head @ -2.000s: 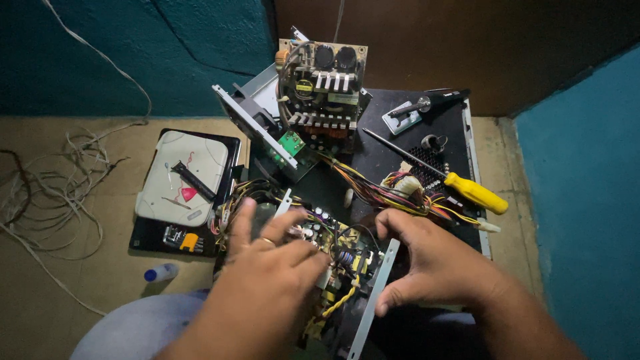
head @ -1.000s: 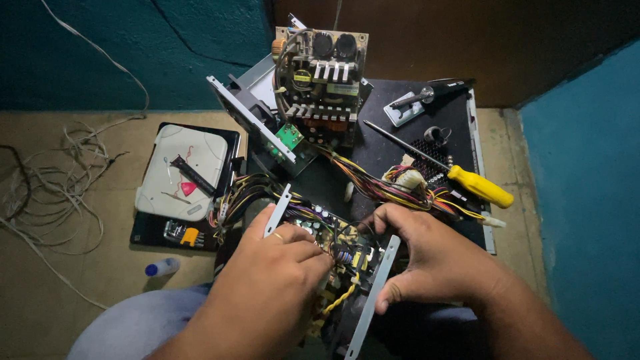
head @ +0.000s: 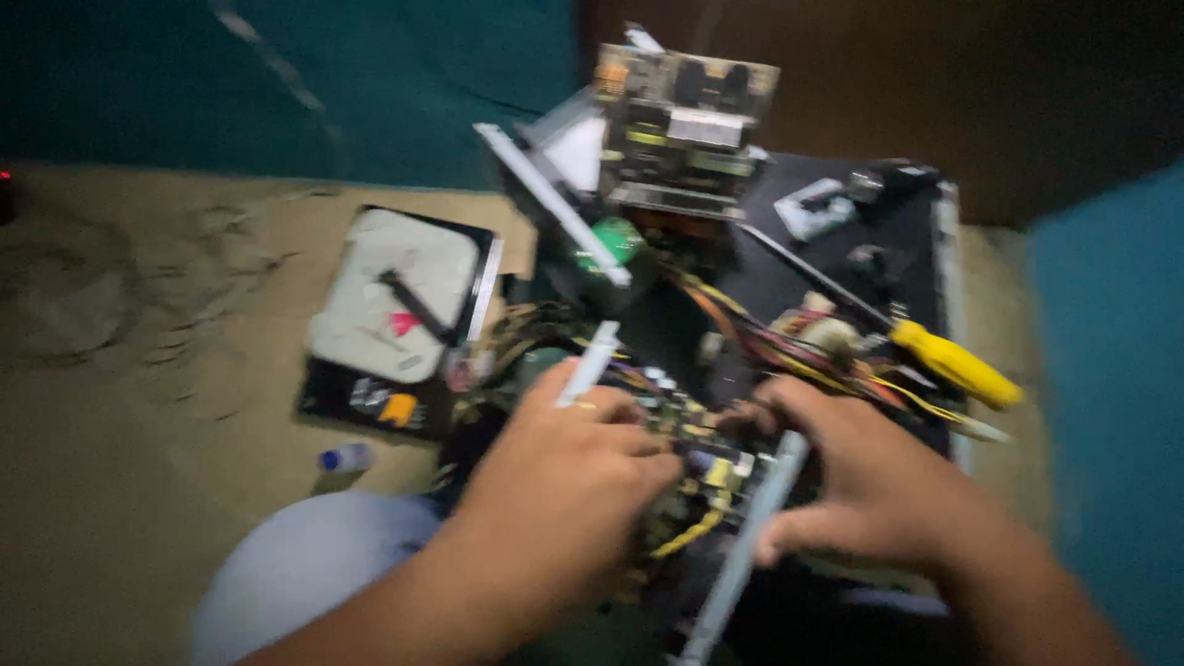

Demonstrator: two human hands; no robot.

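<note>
The view is blurred. An opened power supply unit with a circuit board (head: 694, 462) and metal case edges lies close to me, low in the middle. My left hand (head: 578, 462) rests over its left side, by the upright metal edge (head: 590, 363), fingers curled onto the board. My right hand (head: 832, 472) grips the right metal case edge (head: 747, 550), thumb on the near side and fingers beyond. A yellow twisted wire (head: 694, 532) runs between the hands. A bundle of coloured wires (head: 786, 342) lies above the right hand.
A second opened power supply with an upright circuit board (head: 684, 129) stands behind. A yellow-handled screwdriver (head: 957, 365) lies on a black panel (head: 786, 190) at right. A pale tray (head: 398, 287) holding small parts sits left, a blue-capped bottle (head: 345, 458) below it, and tangled cable (head: 74, 287) lies further left.
My left hand's raised, spread fingers have come down onto the circuit board. My right hand stays at the right metal edge.
</note>
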